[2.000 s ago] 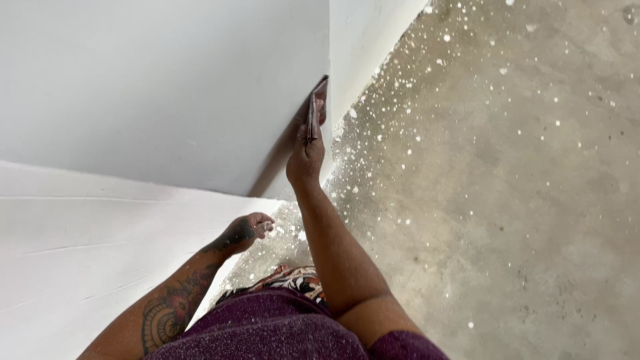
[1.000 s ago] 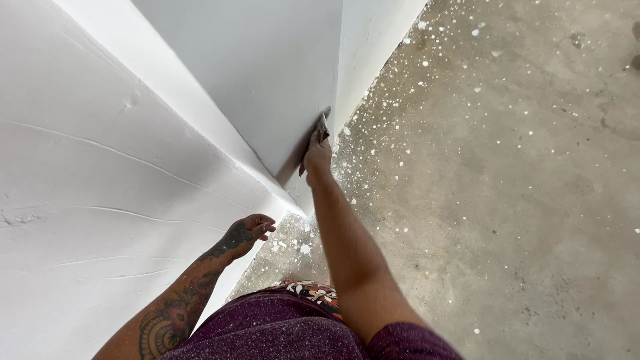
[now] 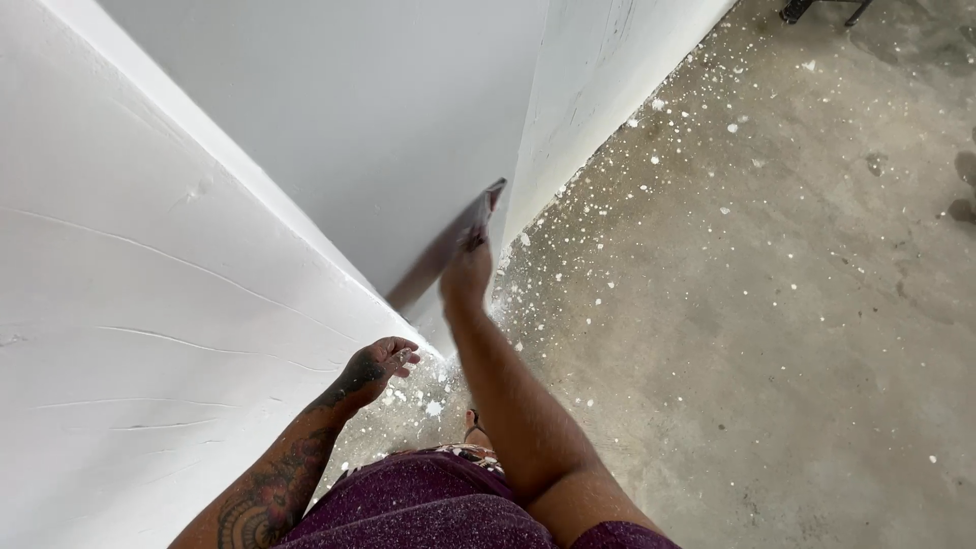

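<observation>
My right hand (image 3: 469, 267) grips a wide, dark metal plastering blade (image 3: 438, 259), which lies slantwise against the grey-white wall panel (image 3: 366, 114) near the inner corner. The blade is partly blurred, and my fingers are largely hidden behind the hand and tool. My left hand (image 3: 387, 360) hangs lower left, beside the edge of the white wall, with fingers loosely curled and nothing visible in it. White specks dot its skin.
A white wall (image 3: 152, 305) with raised ridges stands at the left. Another wall face (image 3: 579, 91) runs up on the right. White splatters cover the concrete floor (image 3: 762, 305). Dark legs of some object (image 3: 797, 9) show at the top right. My sandaled foot (image 3: 476, 431) is below.
The view has shifted somewhat. My right hand still holds the blade against the panel, and my left hand stays low at the left, holding nothing visible.
</observation>
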